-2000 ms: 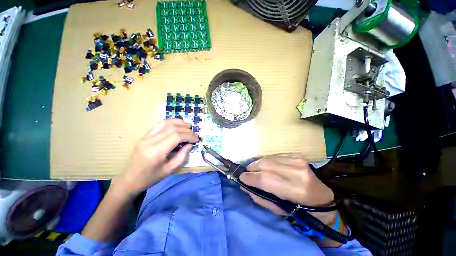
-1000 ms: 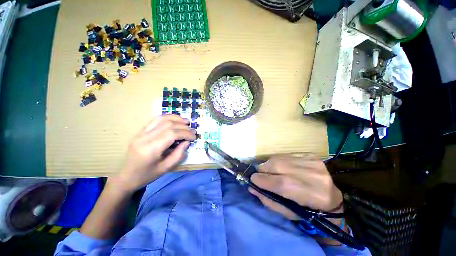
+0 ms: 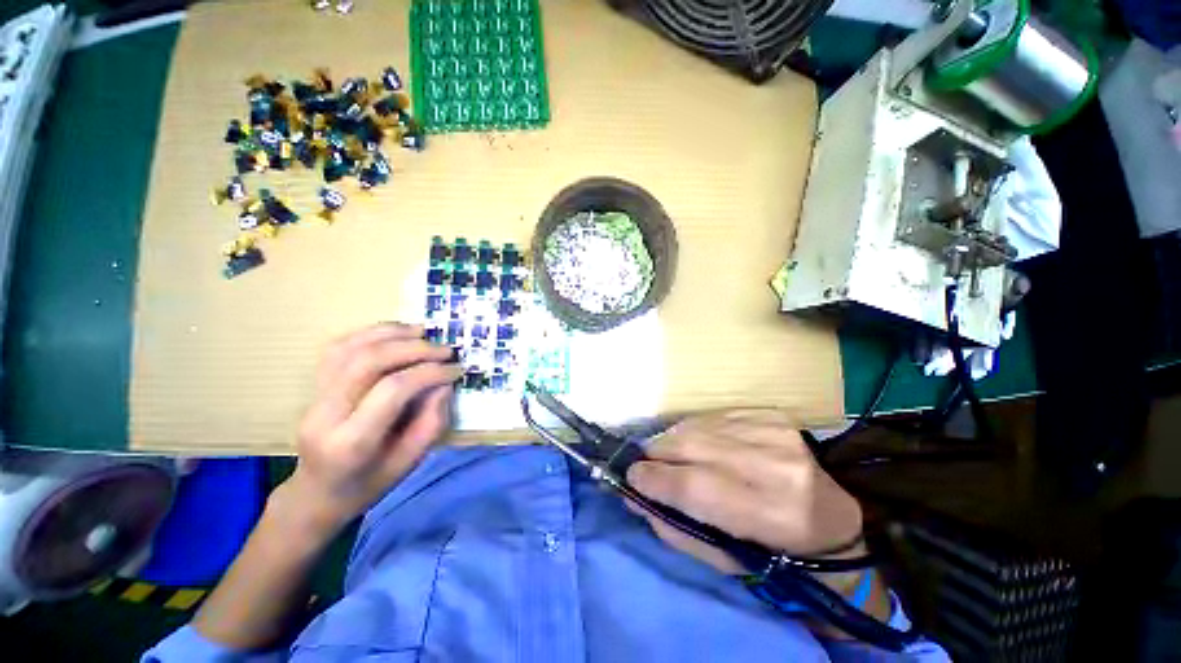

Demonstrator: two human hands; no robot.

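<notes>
The PCB panel (image 3: 479, 311) lies on a white sheet (image 3: 622, 376), mostly covered by rows of dark components, with bare green-white boards at its lower right. My left hand (image 3: 378, 408) is at the panel's left edge, fingers bent and fingertips near the dark parts; whether it holds anything cannot be told. My right hand (image 3: 738, 486) holds the soldering iron (image 3: 609, 451), its tip and thin curved guide at the panel's lower right part. A loose pile of small components (image 3: 324, 130) with orange-gold tails lies at the upper left.
A round brown cleaning pot (image 3: 602, 255) stands against the panel's right side. A bare green PCB panel (image 3: 479, 65) lies at the far side of the cardboard (image 3: 259, 376). A solder feeder (image 3: 881, 194) with a solder reel (image 3: 1023, 71) stands right; a black fan (image 3: 732, 26) is behind.
My left hand has moved left off the panel's middle, uncovering more dark components. My right hand with the iron has shifted slightly left since one second ago. The whole view has shifted too.
</notes>
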